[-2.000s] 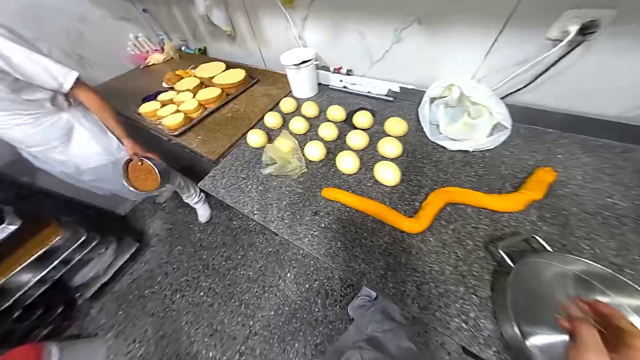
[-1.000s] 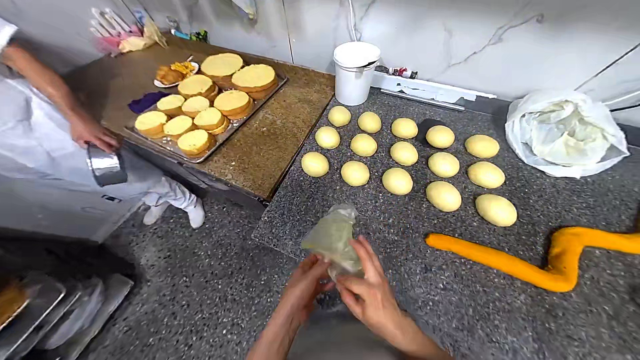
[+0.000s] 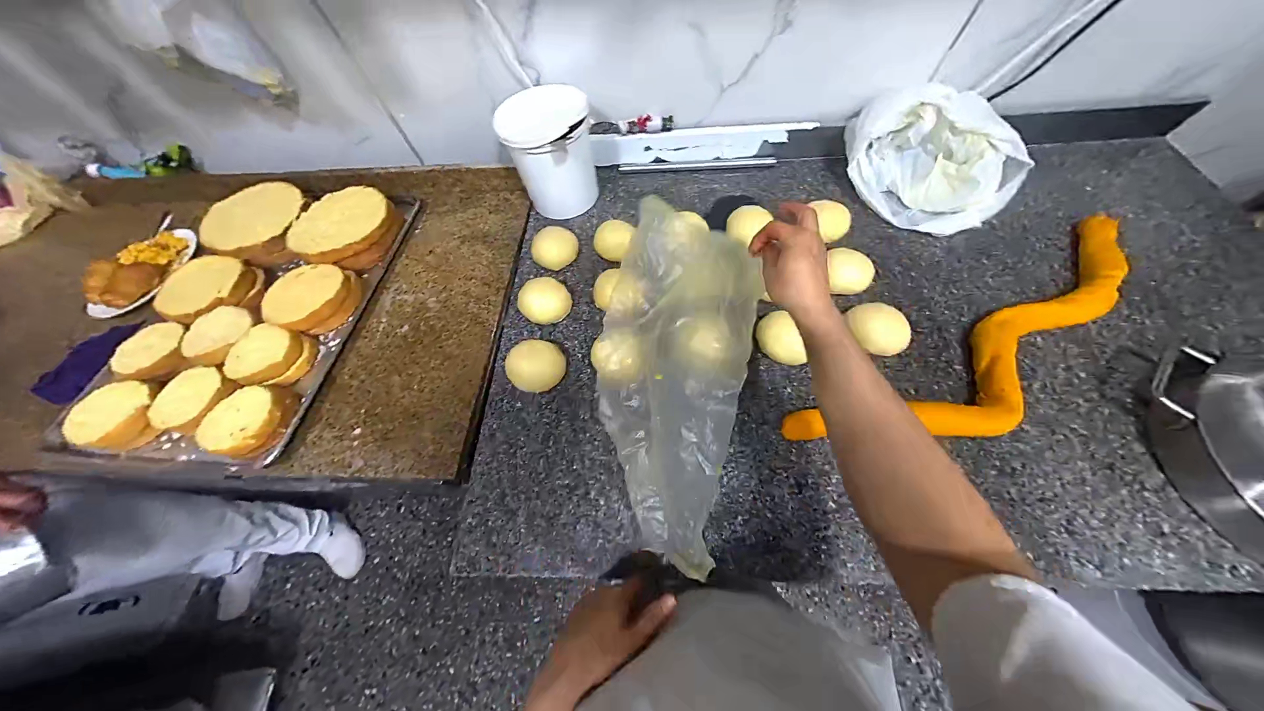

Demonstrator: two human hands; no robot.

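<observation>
A translucent plastic sheet or bag (image 3: 676, 385) stretches over several pale dough balls (image 3: 535, 365) in the middle of the speckled counter. My right hand (image 3: 793, 259) is above the dough balls at the sheet's right edge, fingers bent; whether it grips the plastic is unclear. My left hand (image 3: 617, 632) is low at the counter's front edge, beside the sheet's narrow near end; its grip is partly hidden. An orange dough rope (image 3: 999, 367) lies in a zigzag to the right, passing behind my right forearm.
White lidded bucket (image 3: 558, 163) and open white plastic bag (image 3: 933, 163) stand by the wall. A metal pot (image 3: 1215, 434) is at the right. On the left, a tray (image 3: 336, 380) holds sponge cakes, beside a plate of food (image 3: 148, 272). Another person's legs (image 3: 197, 538) are at lower left.
The crumpled plastic held between both hands one second ago is now spread over dough balls. My right hand has moved out over the balls; my left hand is lower, near the counter's edge.
</observation>
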